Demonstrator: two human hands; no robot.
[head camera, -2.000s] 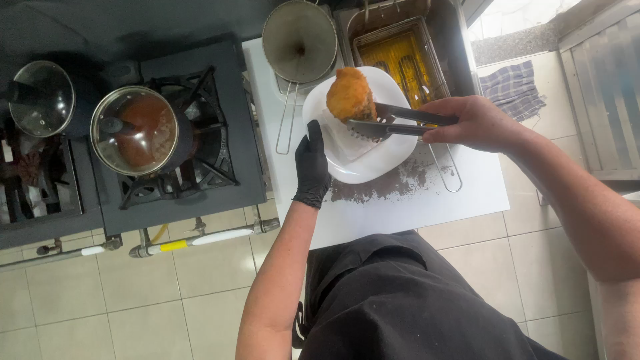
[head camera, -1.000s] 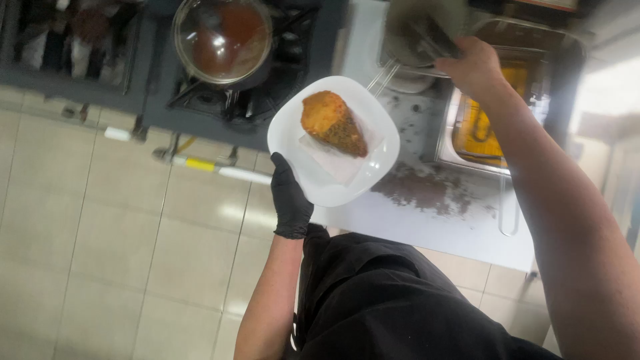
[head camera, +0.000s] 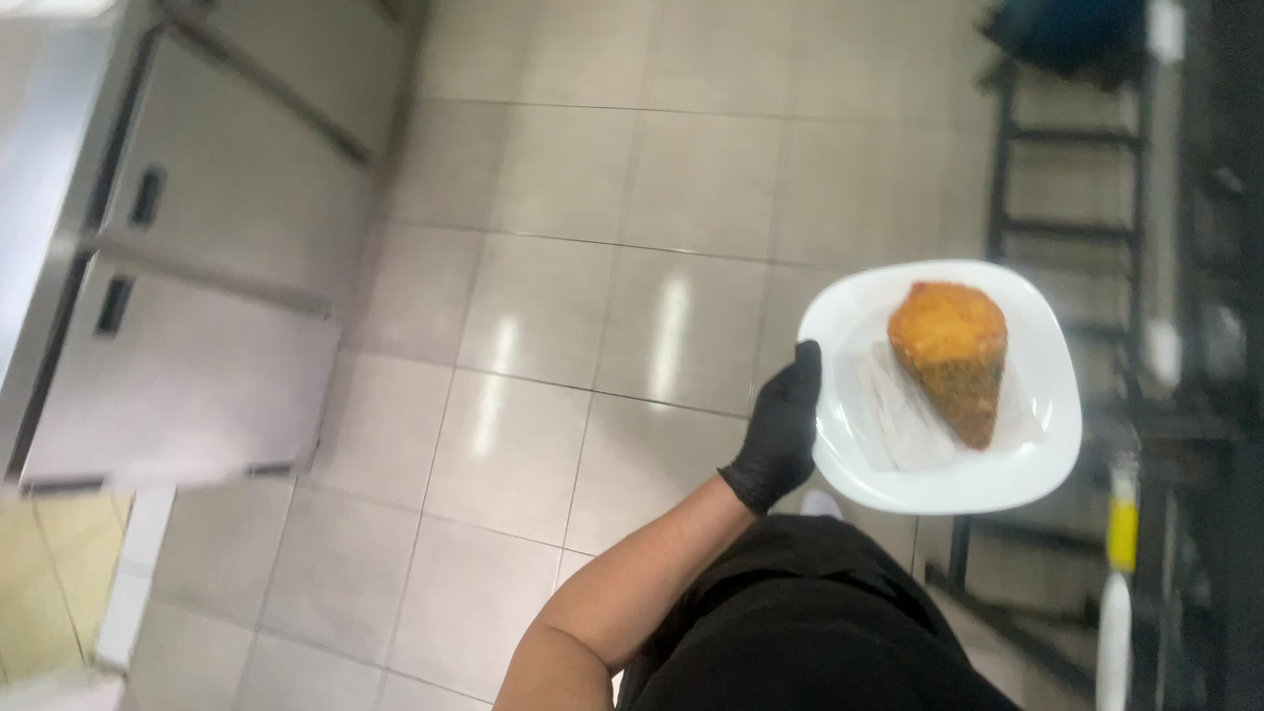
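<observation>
My left hand (head camera: 782, 427), in a black glove, grips the left rim of a white plate (head camera: 1037, 449) with rounded corners. On the plate lies a cone-shaped fried food piece (head camera: 953, 346), golden orange at its broad top and browner toward its narrow tip. A white paper napkin (head camera: 910, 427) is partly under it. The plate is held level above the floor, to the right of the middle of the view. My right hand is out of view.
A metal cabinet (head camera: 227, 178) with closed doors stands at the left. Pale tiles cover the floor (head camera: 533, 296). At the right are a dark metal frame (head camera: 1071, 232) and a pipe with a yellow band (head camera: 1123, 533), both blurred. A dark blue item hangs over the frame's top.
Tongs in my right hand were at the food, then moved off it; that hand has since left view. My left hand has carried the plate away from the counter. The view has swung widely.
</observation>
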